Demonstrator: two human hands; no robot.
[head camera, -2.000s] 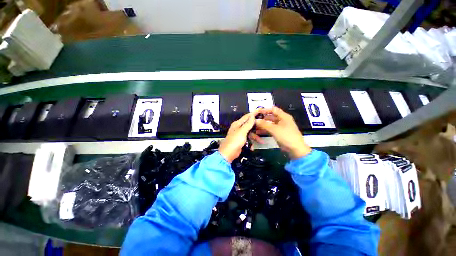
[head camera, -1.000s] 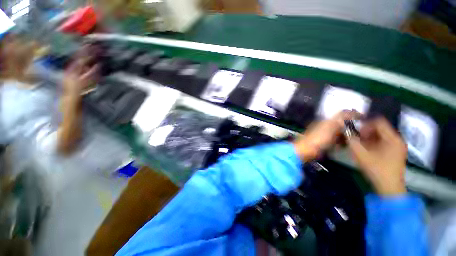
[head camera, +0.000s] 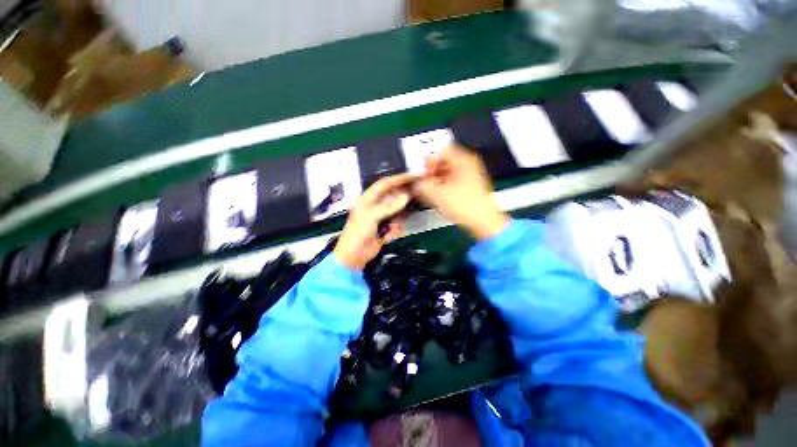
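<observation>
My left hand (head camera: 374, 218) is over the near edge of the box row, fingers curled around a small dark thing that looks like a charging cable (head camera: 393, 214). My right hand (head camera: 461, 190) touches it from the right, fingertips pinched near a white leaflet (head camera: 426, 148) in an open black box; what they pinch is blurred. Boxes to the left show white leaflets with small black bundles on them, such as the box at centre left (head camera: 332, 185). A heap of black cables (head camera: 415, 301) lies below my hands. A fanned stack of user manuals (head camera: 622, 249) lies at right.
The green conveyor belt (head camera: 288, 103) has pale rails (head camera: 262, 140). A clear poly bag of cables (head camera: 144, 367) and a white carton (head camera: 66, 354) are at lower left. Brown kraft paper (head camera: 751, 323) is at right. A metal post (head camera: 699, 118) crosses the upper right.
The view has swung back right from the neighbouring worker, who is out of the picture. My hands remain close together over the box row.
</observation>
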